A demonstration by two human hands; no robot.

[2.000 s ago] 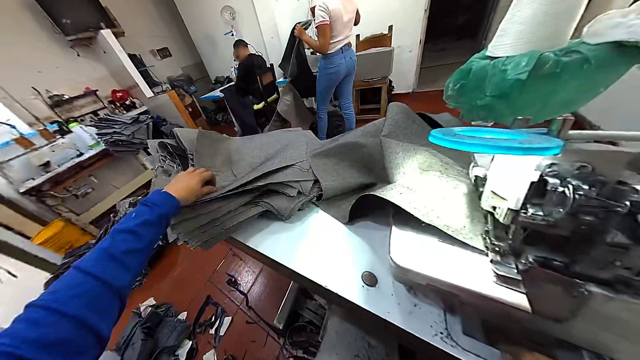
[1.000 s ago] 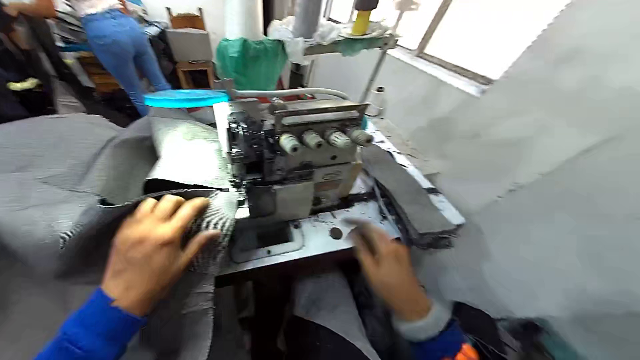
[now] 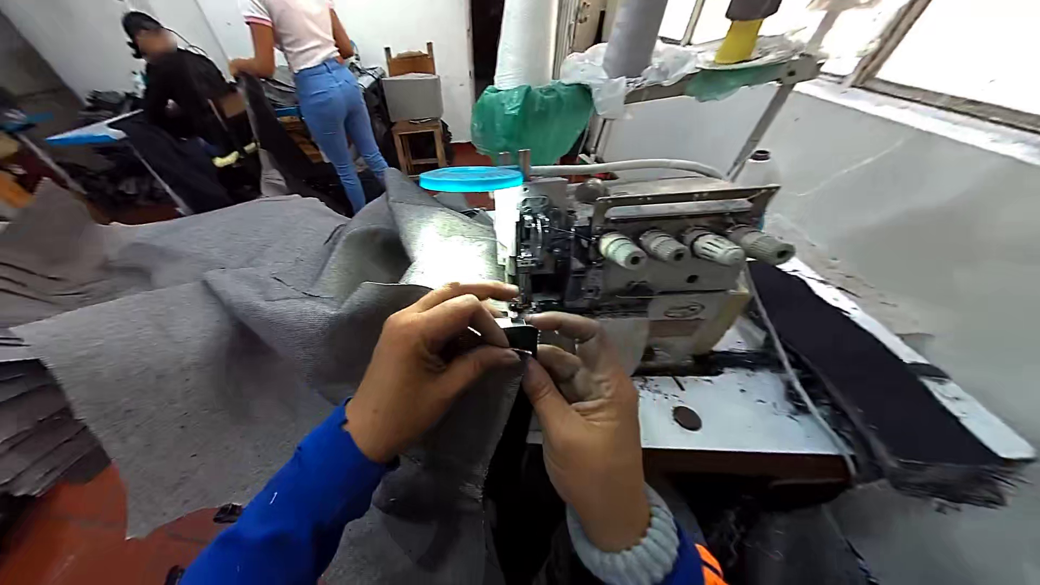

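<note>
Both hands meet at the front of an overlock sewing machine (image 3: pixel 650 252), just below its needle area. My left hand (image 3: pixel 431 366) pinches the edge of a large grey fabric piece (image 3: pixel 268 357) between thumb and fingers. Against it, my right hand (image 3: pixel 589 406) grips the same edge, along with what looks like a small dark piece (image 3: pixel 524 337). The fabric drapes over the table to the left and hangs down in front. Fingers partly hide the held edges. A bright lamp lights the cloth beneath a blue translucent ring (image 3: pixel 471 179).
A stack of dark cut pieces (image 3: pixel 853 366) lies on the white table (image 3: pixel 731 414) at the right. Thread cones and green plastic (image 3: pixel 532 118) stand above the machine. Layered grey pieces (image 3: pixel 41 431) are at the left. Two people (image 3: pixel 333 106) are farther back, near a wooden chair (image 3: pixel 418 122).
My right hand has moved from the table's front edge to meet my left hand at the fabric edge by the needle area. The view has swung right since the oldest frame.
</note>
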